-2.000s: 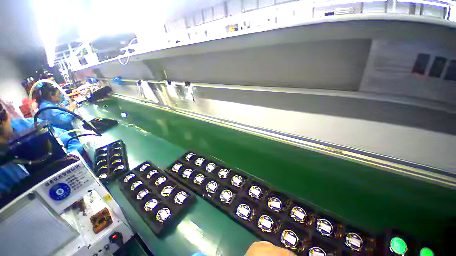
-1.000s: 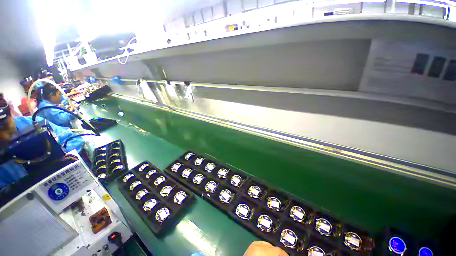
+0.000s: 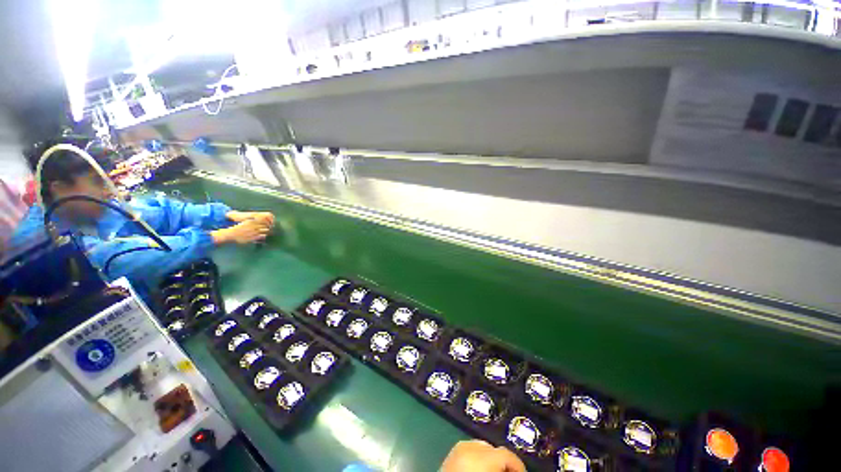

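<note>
My left hand [image 3: 481,457] shows only as a small part at the bottom edge; its fingers and anything in them are cut off. My right hand is out of the picture. Just right of my left hand, a long strip of black trays [image 3: 466,376] holds silver-rimmed units [image 3: 479,406] in two rows. At the lower right corner, two round lit units [image 3: 721,444] glow orange and red in a dark tray, partly cut off.
Two more black trays [image 3: 247,373] with silver-rimmed units lie on the green surface at left. White test equipment [image 3: 120,336] stands at lower left. A person in blue [image 3: 138,235] reaches across behind it. A grey-white shelf wall [image 3: 516,120] runs behind the green surface.
The lit units went from green to blue to orange and red. The person in blue has leaned in and stretched both arms over the green surface. The view has shifted slightly; my left hand stays low.
</note>
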